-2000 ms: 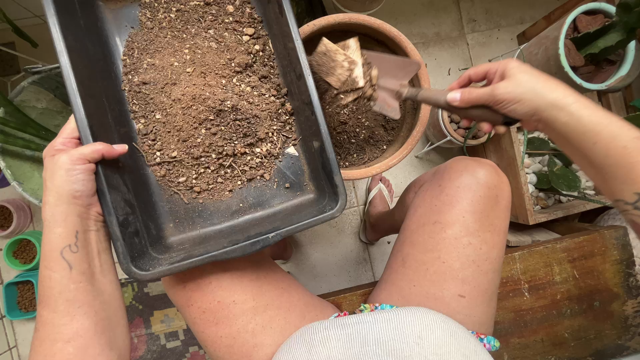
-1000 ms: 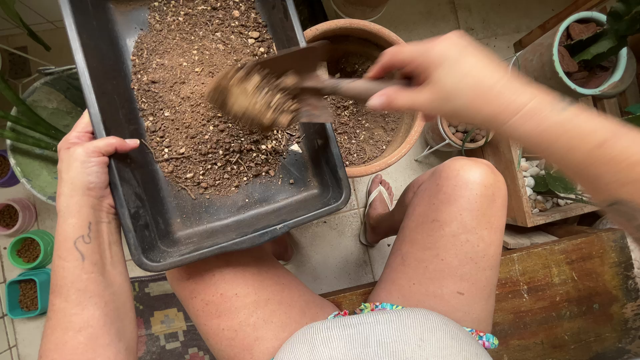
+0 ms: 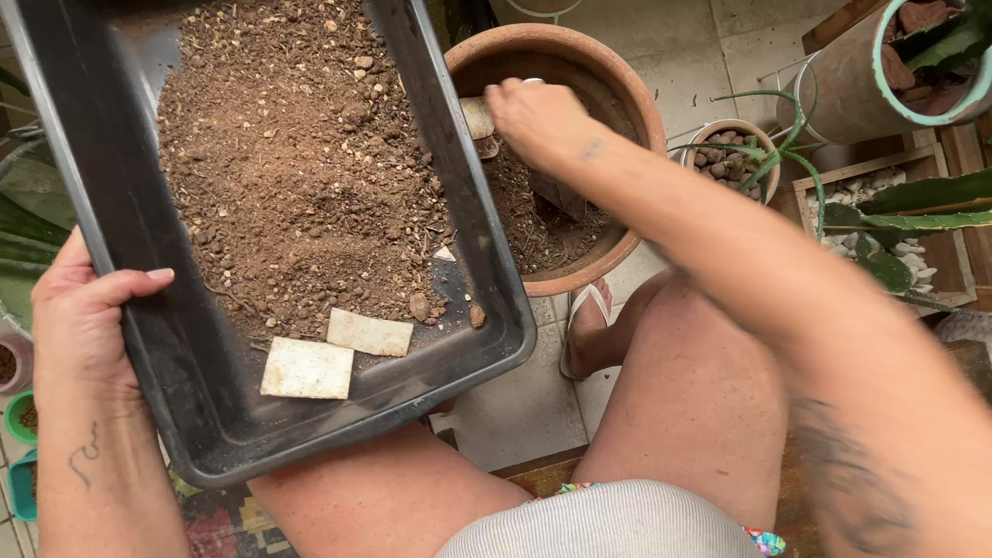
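Observation:
My left hand (image 3: pixel 89 325) grips the left rim of a black plastic tray (image 3: pixel 325 434), its thumb over the edge. The tray rests tilted above my left thigh and holds a heap of brown soil (image 3: pixel 310 170). Two pale flat pieces (image 3: pixel 306 368) lie near its lower end, and a small white chip sits by the soil. My right hand (image 3: pixel 535 116) reaches over the round terracotta pot (image 3: pixel 647 108), fingers closed near another pale flat piece (image 3: pixel 477 116). A trowel's metal blade (image 3: pixel 559 195) seems to rest in the pot's soil; its handle is hidden under my hand.
Right of the pot stand a small pot of pebbles (image 3: pixel 732 159) with an aloe-like plant, a tilted pot with a mint rim (image 3: pixel 883 70) and a wooden planter (image 3: pixel 953 225) with white stones. Small green and teal containers (image 3: pixel 19 484) are at the far left. Tiled floor (image 3: pixel 511 395) lies below.
My right hand has moved from over the tray back to the pot. Two pale pieces now lie in the tray's lower end. The trowel, carried over the tray a second ago, is no longer there.

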